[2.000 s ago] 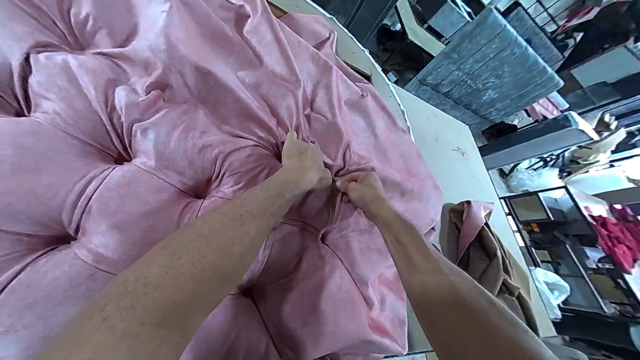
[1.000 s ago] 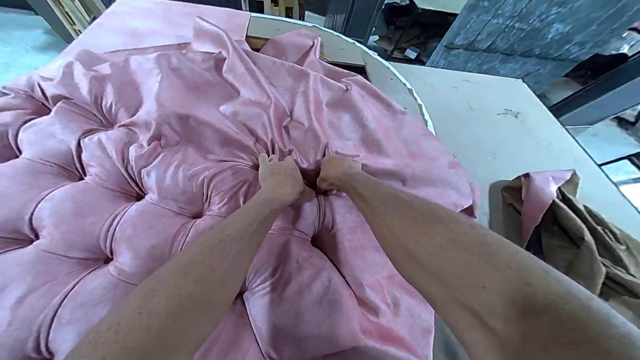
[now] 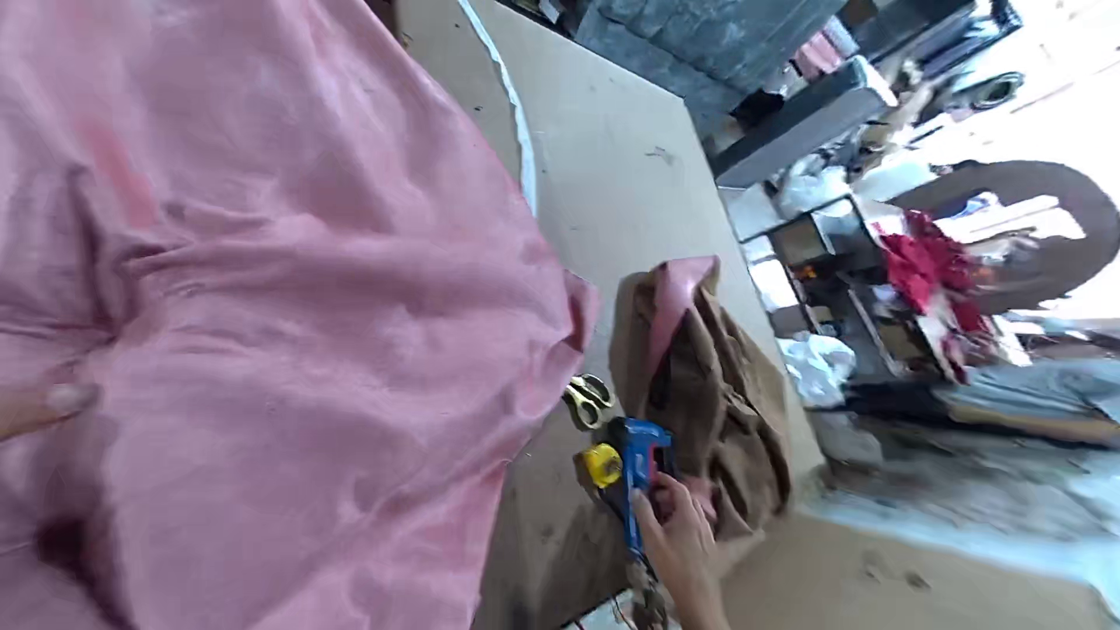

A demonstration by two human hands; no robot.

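Observation:
Pink velvety fabric (image 3: 350, 350) with deep folds covers the left half of the view. At the far left edge my left hand (image 3: 44, 411) touches a fold of it; only a fingertip or two show. My right hand (image 3: 674, 534) is at the blue staple gun (image 3: 643, 446) on the table, its thumb and fingers around the handle. Beside the tool lie a yellow tape measure (image 3: 603, 465) and scissors with gold-coloured handles (image 3: 588, 401).
A brown and pink fabric bundle (image 3: 726, 394) lies on the work table (image 3: 612, 175), right of the tools. White edging (image 3: 516, 114) runs along a board under the pink fabric. Beyond stand grey upholstered pieces (image 3: 796, 122) and cluttered shelves (image 3: 822, 254).
My right hand has left the pink fabric and reached right to the blue staple gun. Both hands were gathering the fabric before. The view has swung to the right.

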